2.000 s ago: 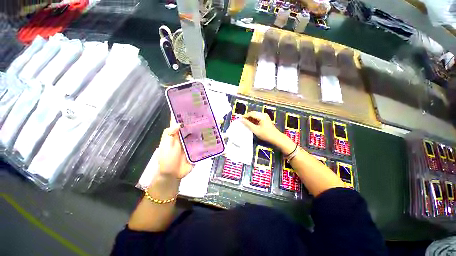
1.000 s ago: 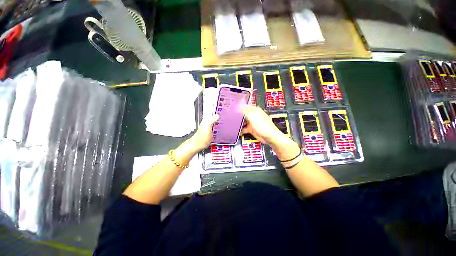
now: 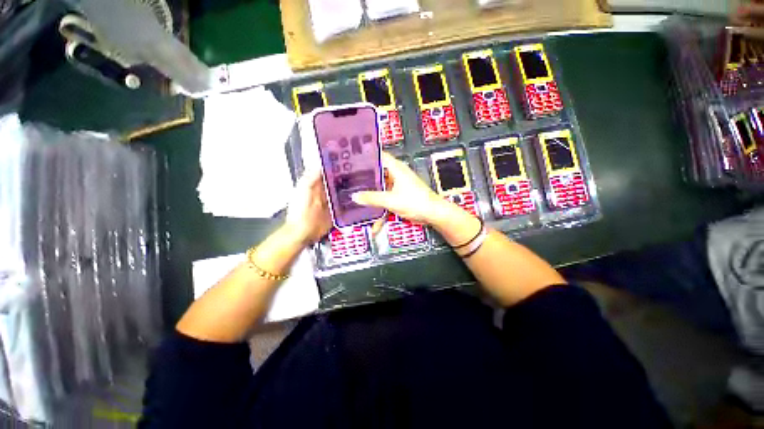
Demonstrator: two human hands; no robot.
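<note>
A smartphone [image 3: 348, 159] with a white rim and a lit pinkish screen is held upright above the left part of the blister tray. My left hand [image 3: 310, 208] grips it at its left side and lower edge. My right hand [image 3: 404, 194] is at its right side, with the thumb over the lower screen and the other fingers hidden behind it. The clear blister tray [image 3: 588, 219] holds bare keypad phones [image 3: 509, 178] in two rows. The smartphone and my hands hide some of them.
A pile of empty sleeves [image 3: 243, 159] lies left of the tray, with a white pad [image 3: 219, 272] nearer me. Stacked filled trays [image 3: 92, 251] stand at left and more trays [image 3: 727, 134] at right. A small fan, metal post [image 3: 151, 42] and cardboard sheet [image 3: 452, 32] are beyond.
The white sleeve seen two seconds ago in my right hand is no longer there. My right hand has moved onto the smartphone, which is now more upright. The camera view has shifted.
</note>
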